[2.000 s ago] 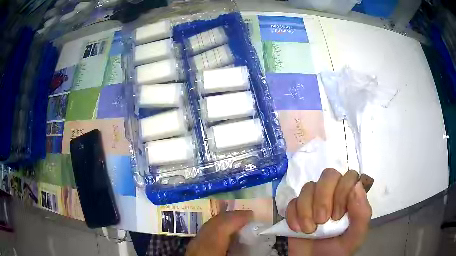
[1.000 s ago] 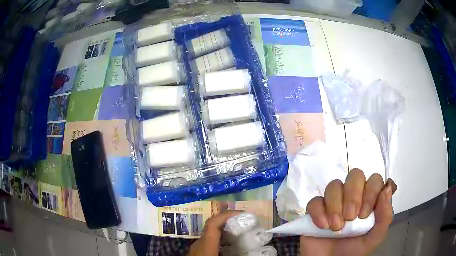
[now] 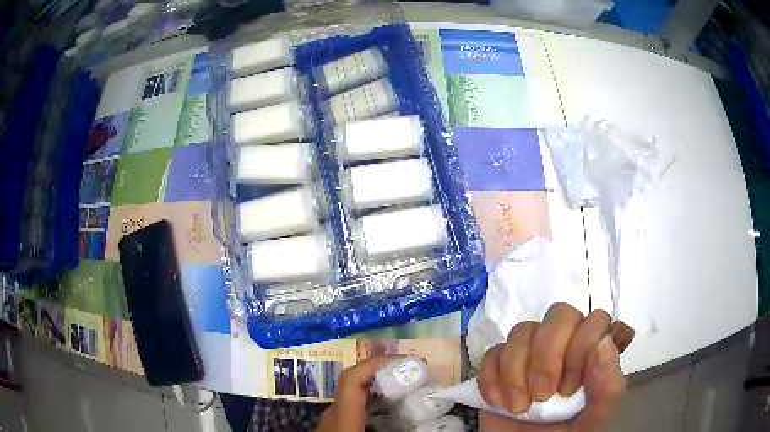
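Note:
My right hand is closed around a white cone-shaped dispensing bag at the bottom right. The bag's pointed tip is at the end face of one of the white units. My left hand, partly cut off by the bottom edge, holds about three white units together, end faces up, with small round marks on the ends. A blue tray with a clear moulded sheet holds two columns of white units. The two upper units in its right column show thin lines.
A black smartphone lies left of the tray. A crumpled white wipe and a thin clear plastic bag lie to the right. Stacked blue-edged trays stand at far left. A printed sheet covers part of the white tabletop.
Since one second ago, my right hand and the cone bag have moved left, with the tip now over the held units. The clear plastic bag has shifted left. The tray stays put.

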